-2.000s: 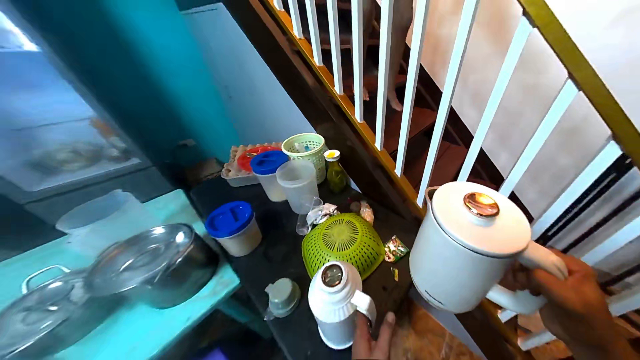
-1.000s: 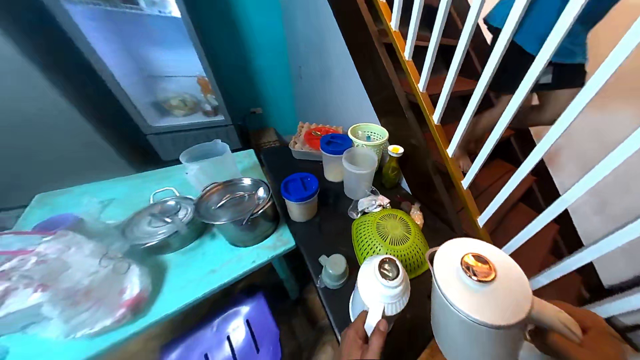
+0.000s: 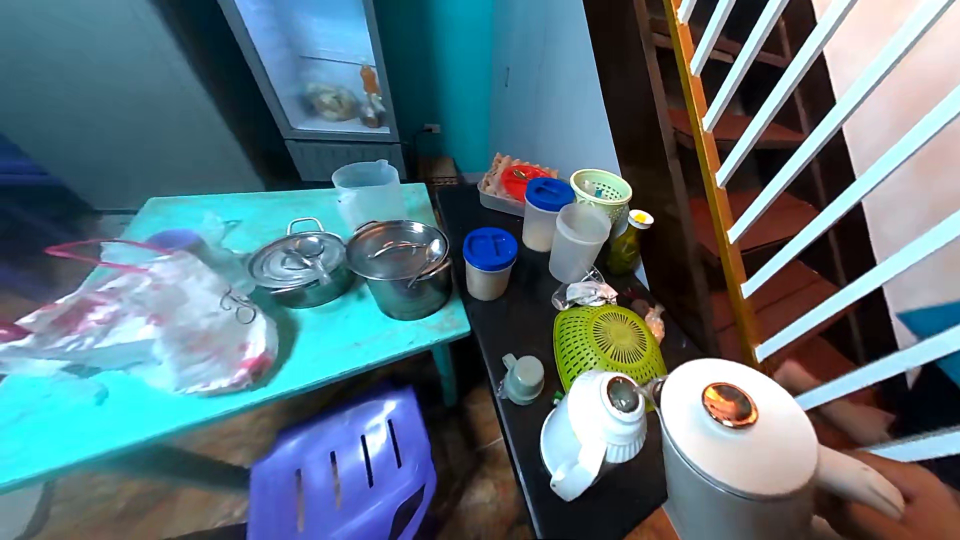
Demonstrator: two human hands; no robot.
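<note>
My right hand grips the handle of a white kettle with a copper-coloured lid knob, at the lower right. Its spout end is close beside a white thermos flask, which stands on the black counter with its handle toward me. Whether they touch I cannot tell. My left hand is out of view. Behind the flask lies a green plastic colander, upside down. A small pale cup is left of the flask. Farther back are two blue-lidded containers and a translucent plastic cup.
A stair railing borders the counter at right, with part of a person beyond it. To the left, a turquoise table bears steel pots, a pitcher and a plastic bag. A purple chair is below.
My left hand has left the flask's handle and gone out of view. My right hand still holds the kettle, now lower and near the flask. The view has swung left.
</note>
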